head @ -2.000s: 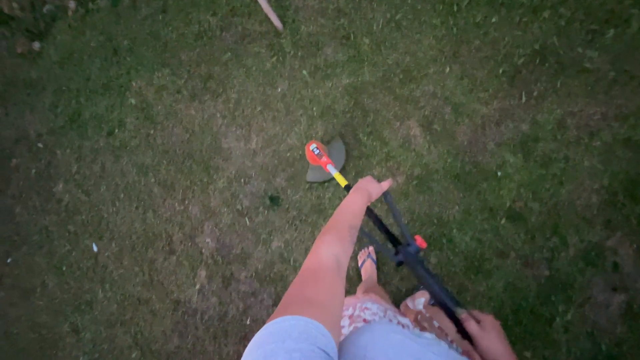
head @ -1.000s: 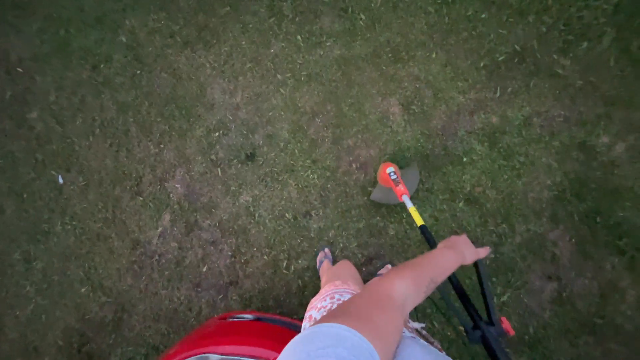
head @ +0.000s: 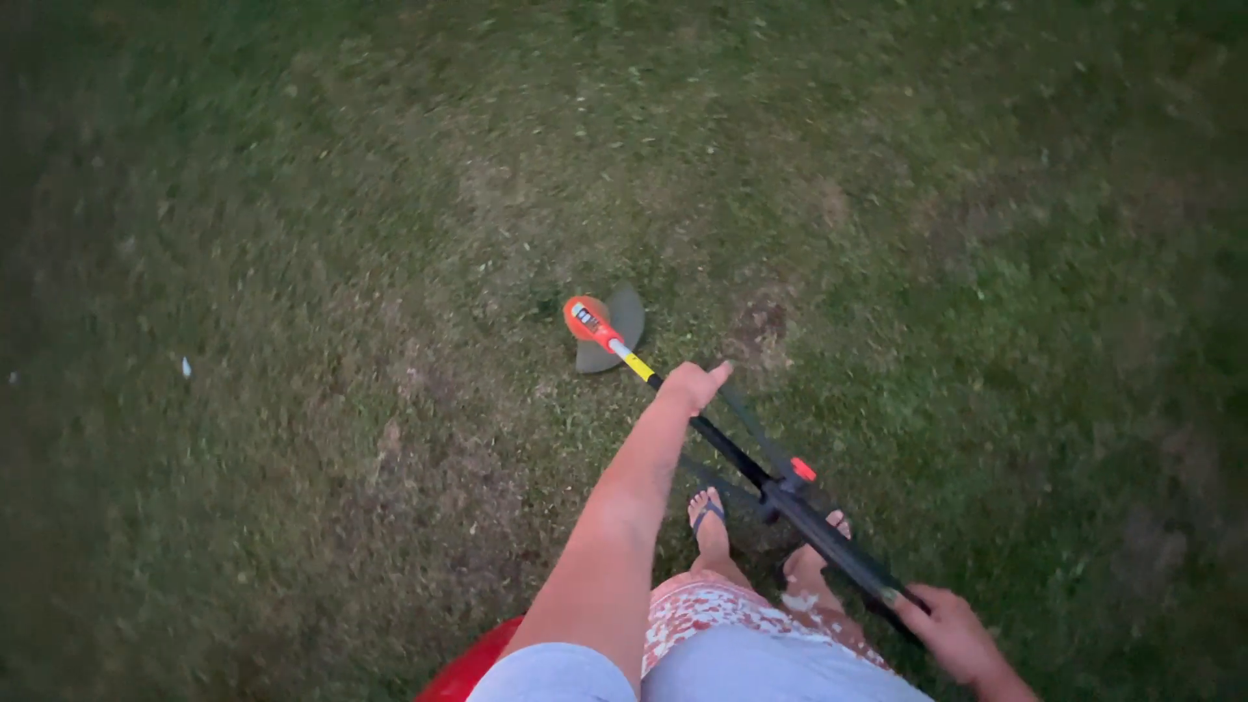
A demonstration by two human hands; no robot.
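Note:
A string trimmer (head: 726, 444) runs diagonally from lower right to the picture's middle. Its orange head (head: 588, 322) with a dark guard (head: 624, 322) is just over the grass, and a yellow band marks the shaft below it. My left hand (head: 694, 386) is closed on the trimmer's front loop handle, arm stretched forward. At the lower right, my right hand (head: 946, 629) grips the rear part of the black shaft. An orange-red knob (head: 803, 470) sits at the handle's joint, between the two hands.
Short grass (head: 292, 468) with brown, worn patches surrounds me. My feet in flip-flops (head: 709, 517) stand below the shaft. A red, smooth object (head: 475, 668), only partly seen, lies at the bottom edge left of my arm. A small white scrap (head: 186, 367) is in the grass at left.
The trimmer head has swung left relative to my feet since one second ago. My right hand, out of view then, shows again. The red object shows less than it did a second ago.

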